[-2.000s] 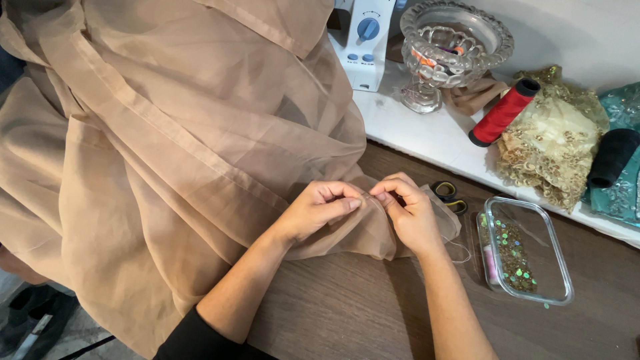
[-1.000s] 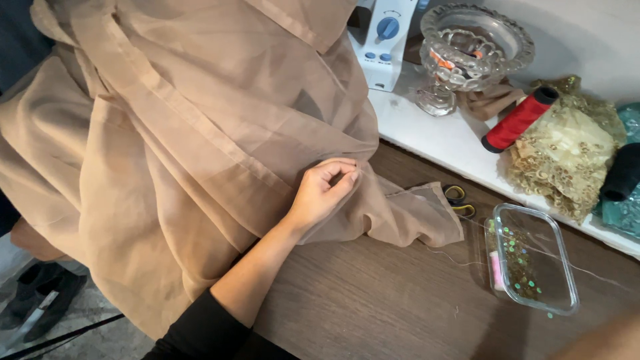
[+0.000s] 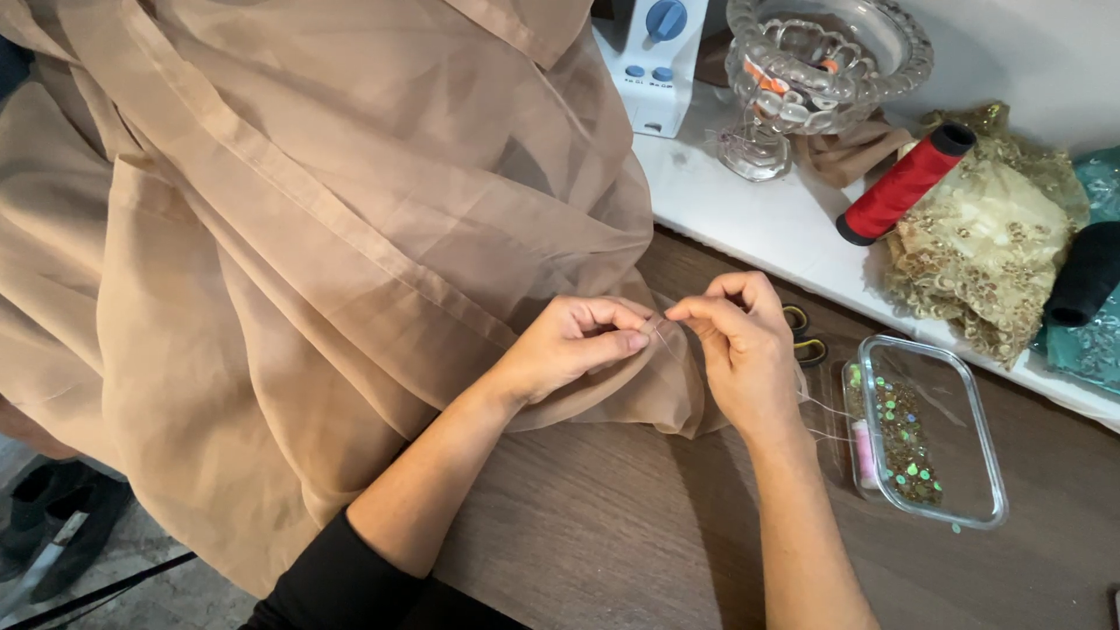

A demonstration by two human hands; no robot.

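Sheer tan fabric (image 3: 350, 227) spreads over the left and middle of the view and part of the brown table. My left hand (image 3: 573, 346) pinches its edge between thumb and fingers. Just to the right, my right hand (image 3: 744, 337) has thumb and forefinger together close to the pinched edge, where fine thread shows; whether a needle is between them cannot be told. Pale thread (image 3: 827, 407) runs from near my right wrist to a glass container (image 3: 984, 437) holding sequins (image 3: 910, 437) and a pink thread spool (image 3: 864, 453).
Black and yellow scissors handles (image 3: 809, 352) lie behind my right hand. On the white shelf (image 3: 700, 197) stand a blue-and-white machine (image 3: 661, 70), a glass pedestal bowl (image 3: 770, 96), a red thread cone (image 3: 906, 184), gold lace (image 3: 980, 254) and a black cone (image 3: 1085, 276). Dark shoes (image 3: 66, 516) are on the floor.
My right hand, near the lower right edge a second ago, is back beside my left hand at the fabric edge. My left hand has kept its pinch on the fabric.
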